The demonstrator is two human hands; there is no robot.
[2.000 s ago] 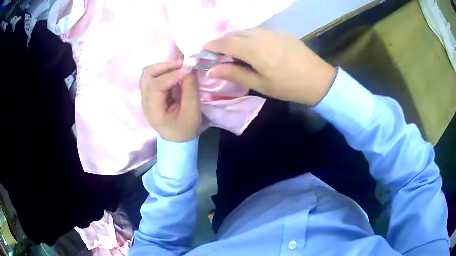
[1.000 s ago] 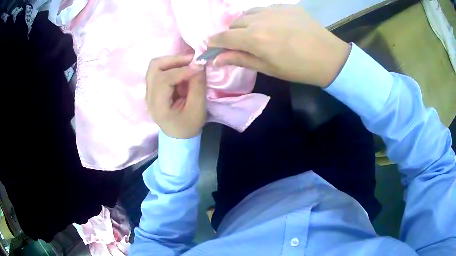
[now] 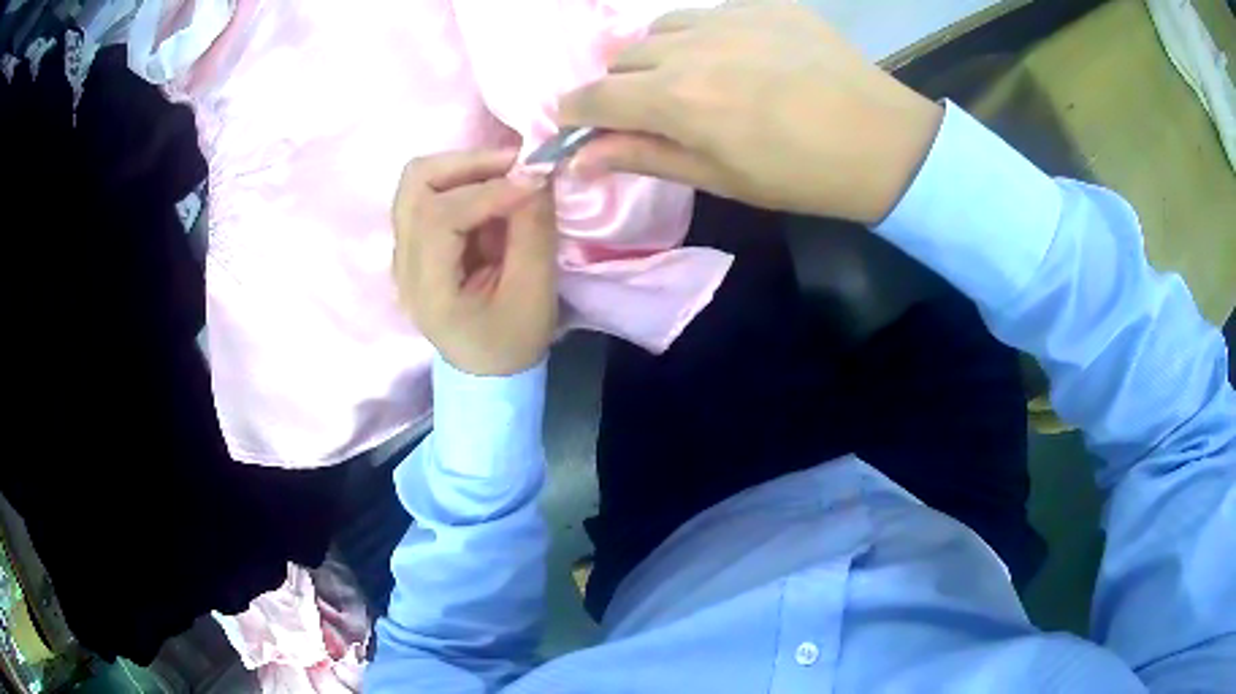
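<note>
A shiny pale pink satin garment (image 3: 319, 298) lies over the table and hangs past its near edge, washed out to white at the top. My left hand (image 3: 477, 258) pinches a fold of it between thumb and fingertips. My right hand (image 3: 759, 115) is just to the right and holds thread snips (image 3: 559, 147). The short silver blades point left at the pinched cloth, close to my left fingertips. The rest of the snips is hidden in my right hand. A loose pink corner hangs below my hands.
Black garments (image 3: 95, 353) with white lace-like trim hang at the left. Pink cloth (image 3: 301, 630) lies below them. A white tabletop edge (image 3: 935, 27) and a yellow-brown covered box (image 3: 1139, 136) are at the upper right. My lap is below the hands.
Compared with two seconds ago, my right hand and the snips are slightly higher, and my left hand is a little to the right. Over the last second, the snips' blades have tilted slightly.
</note>
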